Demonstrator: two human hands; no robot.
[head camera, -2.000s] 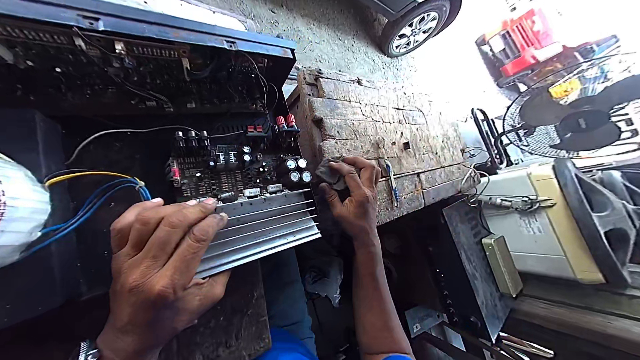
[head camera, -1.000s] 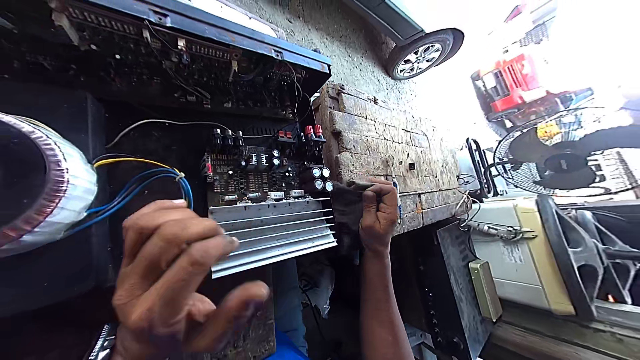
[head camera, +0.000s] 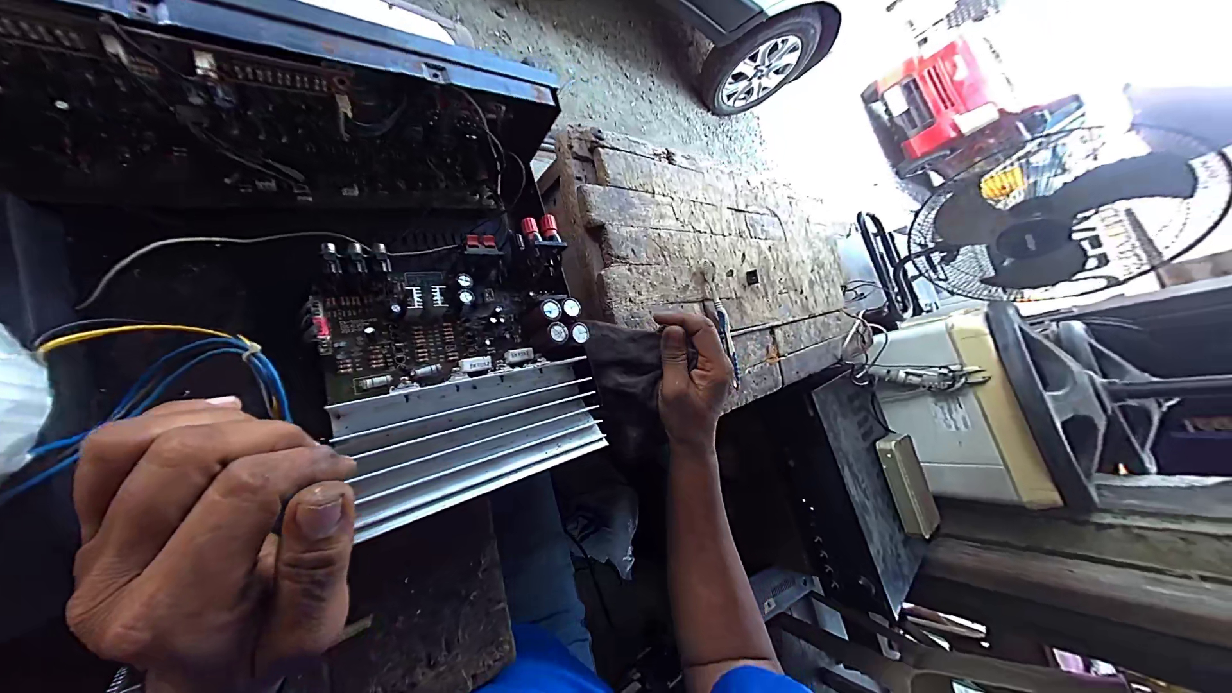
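Note:
My left hand (head camera: 207, 544), its fingers curled, is raised in front of the left end of a finned aluminium heatsink (head camera: 472, 448); whether anything is between its fingers cannot be told. Behind the heatsink lies an amplifier circuit board (head camera: 423, 327) with capacitors, resistors and red terminals. My right hand (head camera: 695, 371) grips a dark cloth (head camera: 626, 375), which hangs beside the board's right end. Blue and yellow wires (head camera: 192, 342) run from a wrapped round part, likely a toroidal transformer (head camera: 19, 399), at the left edge.
An open metal chassis (head camera: 318, 48) with circuitry stands at the back left. Right of the board is a worn wooden bench (head camera: 693, 241) with a pen-like tool (head camera: 724, 342) on it. A black fan (head camera: 1039, 231), a beige casing (head camera: 962, 414) and a dark metal box (head camera: 861, 481) are at the right.
My left hand has come off the heatsink, where it rested two seconds ago, and its fingers have drawn together. The dark cloth now hangs more spread out from my right hand.

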